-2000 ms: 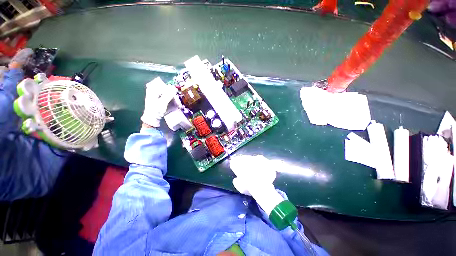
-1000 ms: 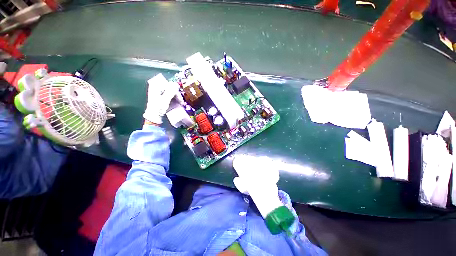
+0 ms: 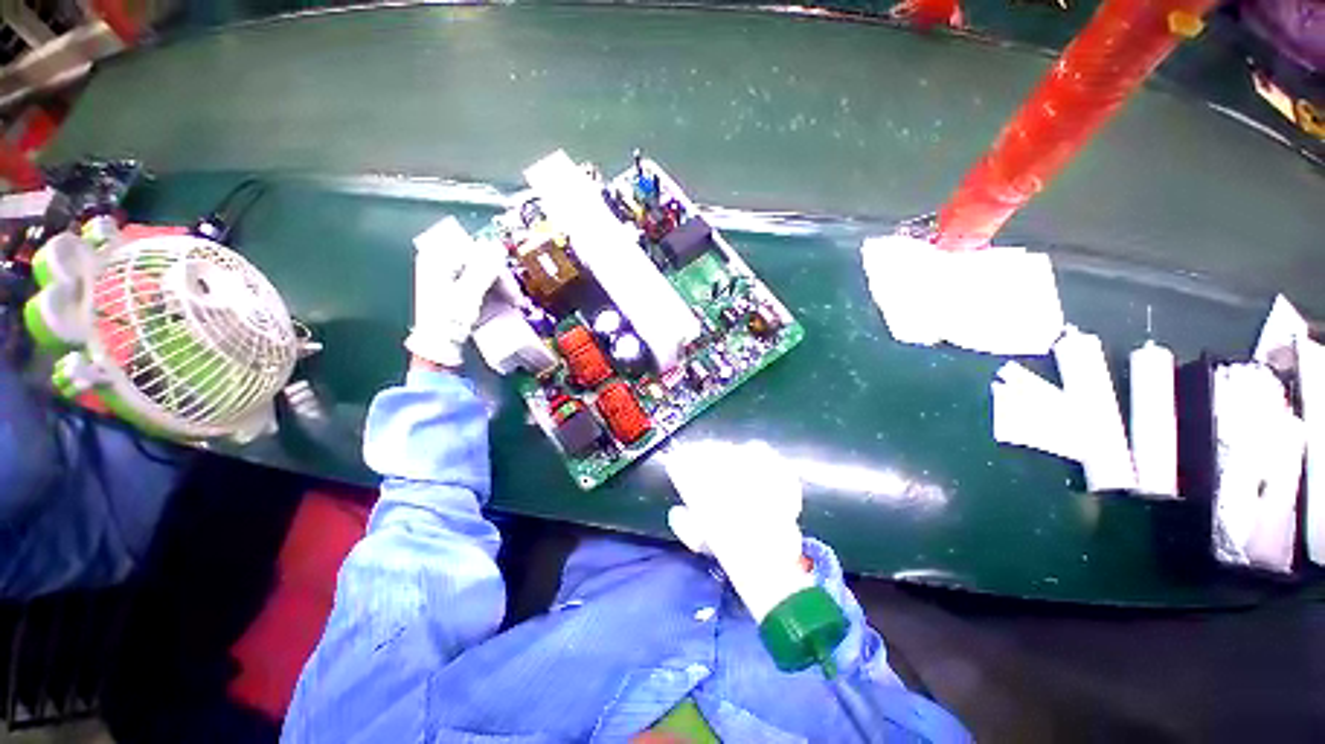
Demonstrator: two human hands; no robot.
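A green circuit board (image 3: 712,285) crowded with parts lies turned on the bench, with a long white heatsink and red-brown coils (image 3: 622,411) near its front corner. My gloved left hand (image 3: 454,291) holds the board's left edge beside a pale heatsink; its fingertips are partly hidden. My gloved right hand (image 3: 741,502) is closed around a white glue syringe with a green cap (image 3: 804,628) and a clear hose. The syringe's front end points toward the board's front edge; the needle cannot be made out.
A white fan (image 3: 204,327) stands at left, near another person's blue sleeve (image 3: 73,502). White sheets (image 3: 966,297) lie by an orange-wrapped post (image 3: 1068,124). White tubes (image 3: 1152,422) stand beside a black box (image 3: 1194,436) at right. The green conveyor (image 3: 698,87) runs behind.
The view has shifted slightly. My hands keep their holds on the board and syringe, with the green cap a little more to the left. At far left, the other person's hand is no longer visible.
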